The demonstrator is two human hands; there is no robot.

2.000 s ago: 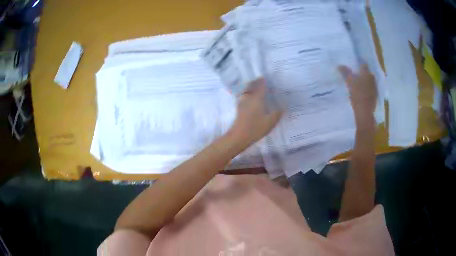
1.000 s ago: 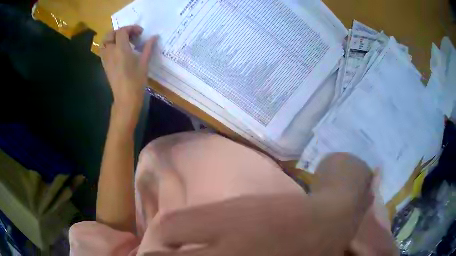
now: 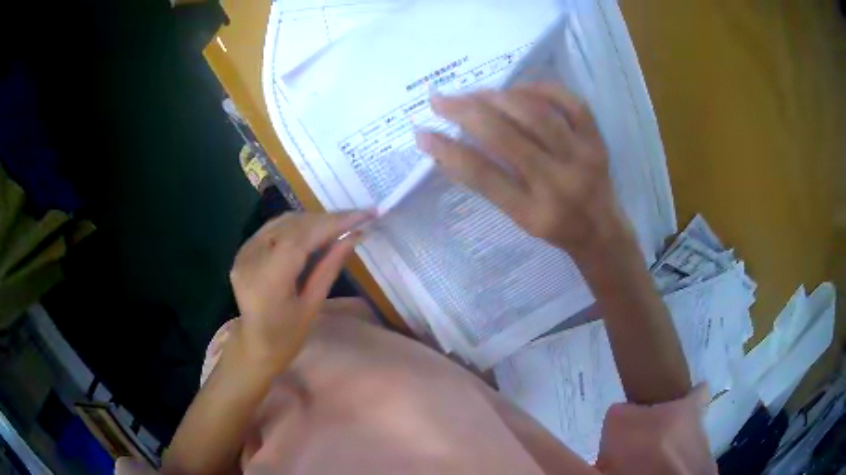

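A printed table form (image 3: 482, 269) lies on the main paper stack (image 3: 640, 139), with a raised or folded edge running up from its left side. My left hand (image 3: 292, 274) pinches that edge between thumb and fingertips at the stack's left side. My right hand (image 3: 547, 172) is over the middle of the form with its fingers spread, slightly blurred. I see nothing gripped in it; whether its fingertips touch the paper is hard to tell. It hides part of the grid.
The side pile of sheets (image 3: 566, 385) lies at the lower right, partly under my right forearm. White paper strips (image 3: 784, 348) lie beyond it. Brown paper table cover (image 3: 742, 121) shows at the right. The dark floor and a brown bundle (image 3: 32, 250) are at the left.
The view has turned. My left hand has moved from the stack's corner to the form's edge and pinches it. My right hand has come from the side pile to over the form.
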